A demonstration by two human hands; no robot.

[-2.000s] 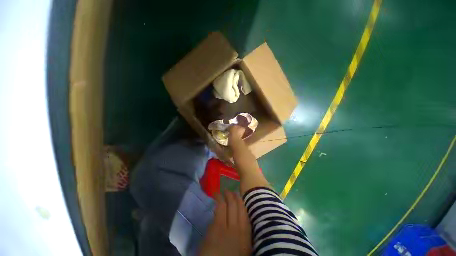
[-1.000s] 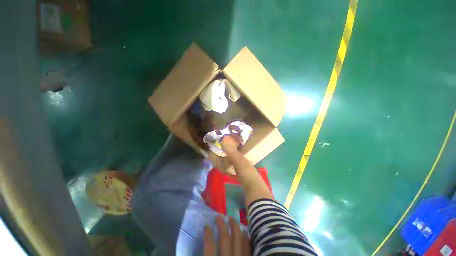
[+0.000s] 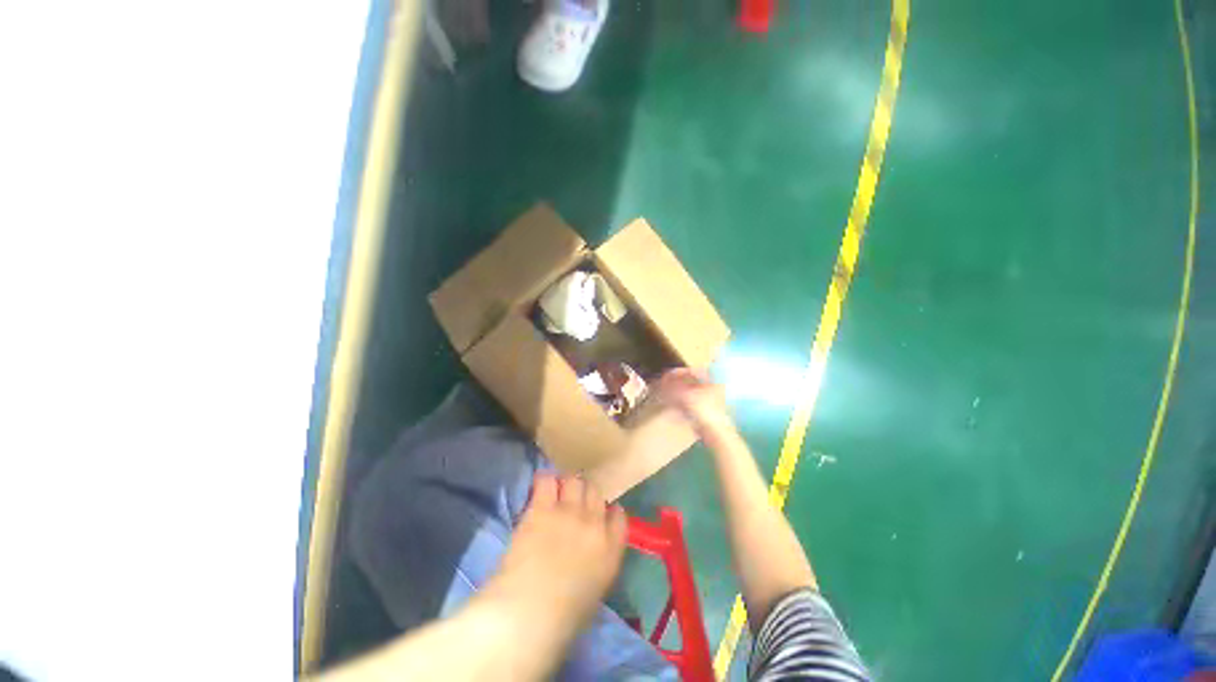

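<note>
An open brown cardboard box (image 3: 500, 373) stands on the floor with its flaps spread. A pale crumpled item (image 3: 576, 307) lies inside at the far end, and a white and dark wrapped item (image 3: 616, 386) lies at the near end. My right hand (image 3: 687, 394), bare and blurred, is at the box's right edge beside a flap; its fingertips are unclear. My left hand (image 3: 571, 526) is at the box's near corner, over my knee and the stool's edge. Whether either hand grips the cardboard cannot be told.
A red plastic stool (image 3: 683, 586) stands right of my knee (image 3: 434, 500). A bright white surface with a tan edge (image 3: 350, 346) fills the left. A white shoe (image 3: 560, 47) is at the top. Yellow lines (image 3: 854, 233) cross the green floor. A blue object (image 3: 1140, 660) is at lower right.
My right hand has left the wrapped item inside the box and moved to the box's right edge. My left hand has moved forward to the near corner. The view has shifted.
</note>
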